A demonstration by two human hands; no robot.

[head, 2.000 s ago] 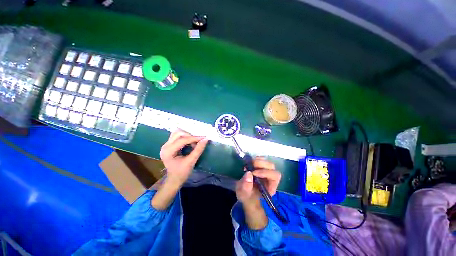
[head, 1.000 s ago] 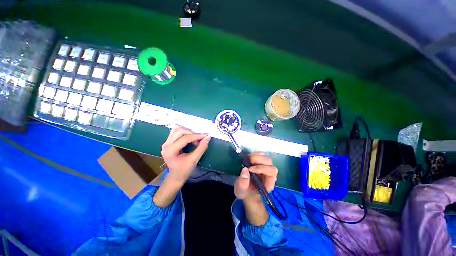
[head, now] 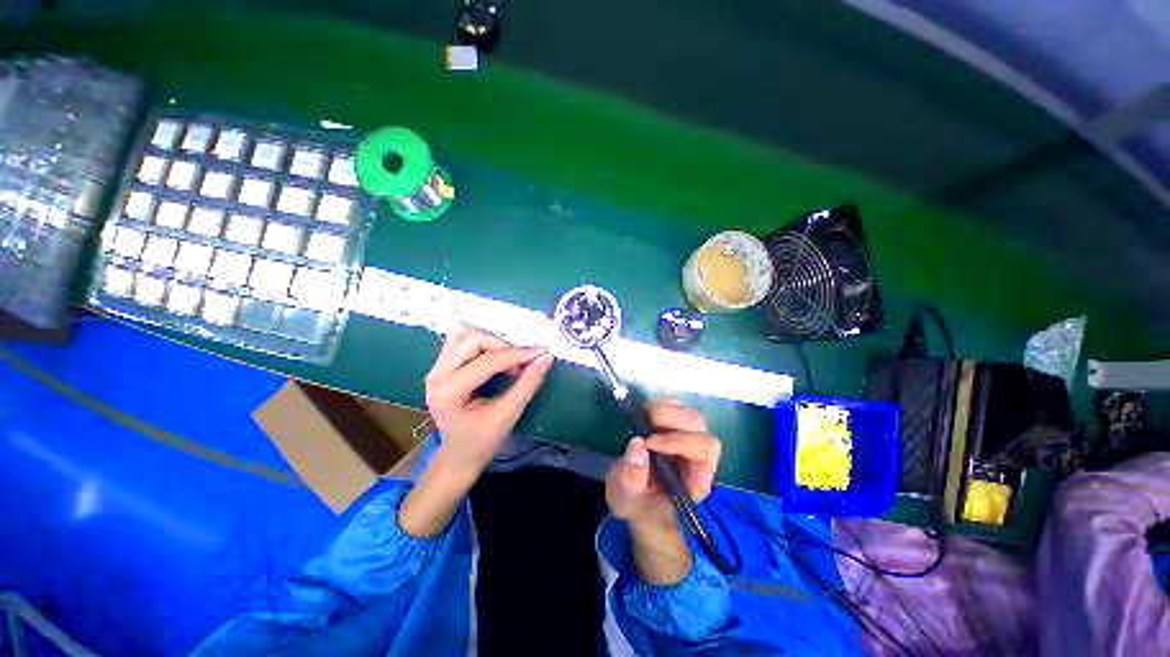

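My right hand [head: 665, 465] holds a black pen-like soldering iron [head: 676, 494]; its silvery tip points up-left to the lower rim of a small white-rimmed round dish [head: 588, 317] holding dark and silvery bits. My left hand [head: 481, 392] is just left of and below the dish, thumb and forefinger pinched together; a tiny bright thing may show at the fingertips, too small to tell. A long white strip [head: 719, 375] runs under the dish. A small dark round part [head: 679, 329] lies right of the dish.
Clear tray of white squares [head: 237, 231], green spool [head: 394, 163] and shiny clear pile [head: 51, 193] lie left. Jar with amber contents [head: 726, 272], black fan [head: 821, 276], blue bin [head: 875, 456] and black station [head: 917, 417] stand right. Open cardboard box [head: 327, 443] below; person's pink sleeve [head: 1103, 565] lower right.
My left hand has shifted slightly right, its fingertips still pinched. The iron's tip stays at the dish's lower rim. The whole view has shifted a little.
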